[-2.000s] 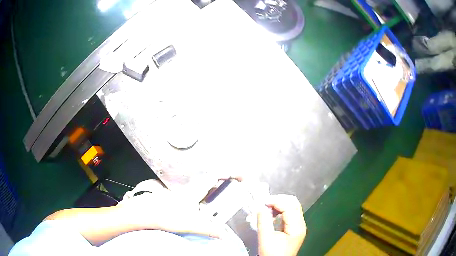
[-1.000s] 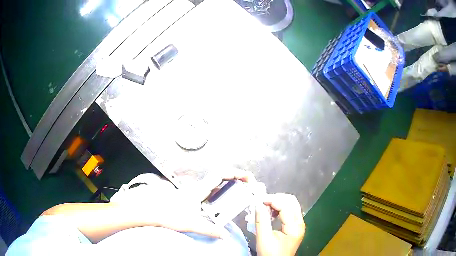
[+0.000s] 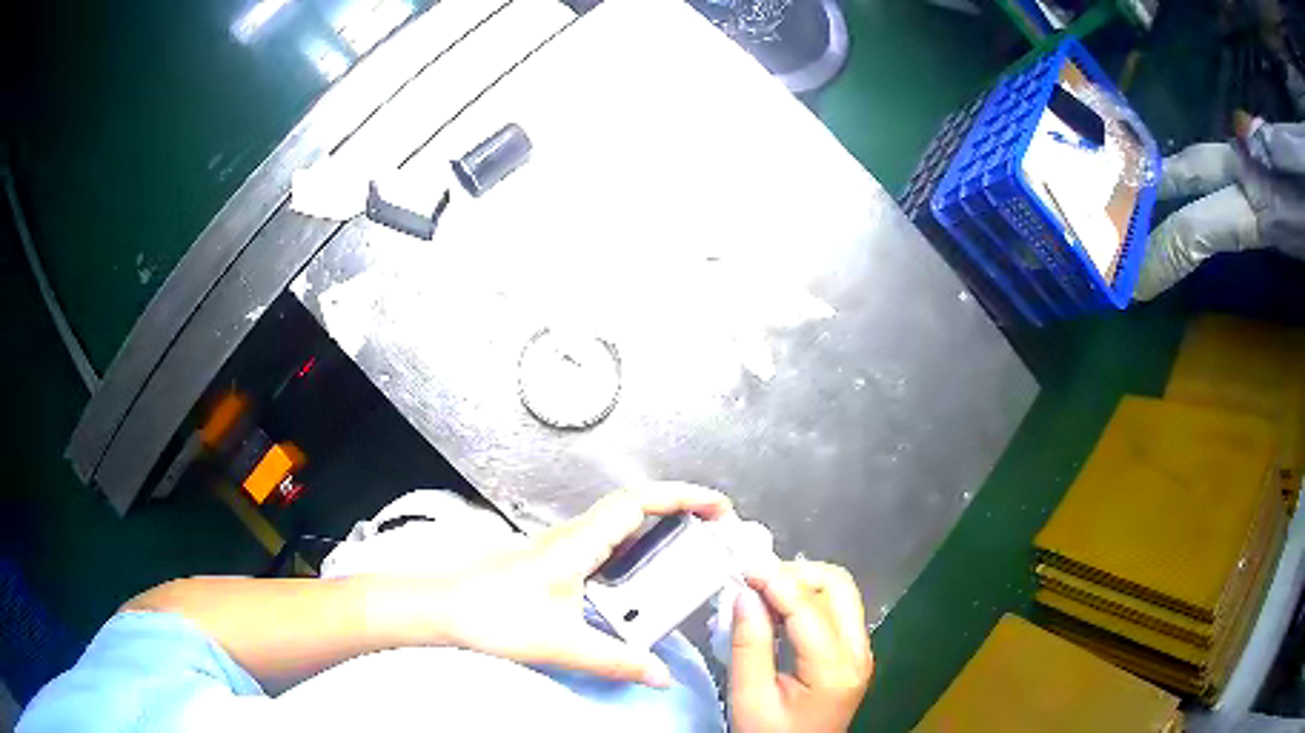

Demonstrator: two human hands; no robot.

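A grey block-like housing with a long dark opening and a small dark hole is held near the table's front edge, at the lower middle. My left hand is shut around the housing, with the thumb and fingers on opposite sides. My right hand pinches a crumpled white wipe against the right end of the housing. The palms are washed out by glare, and the housing's underside is hidden.
A round ring lies on the shiny metal table. Dark pieces lie farther back. Right of the table stand a blue crate, yellow boards and a person's legs. A round tub is behind.
The glare has lessened, so the ring, hands and housing show more clearly. The person at the right has shifted. My hands keep nearly the same place and hold.
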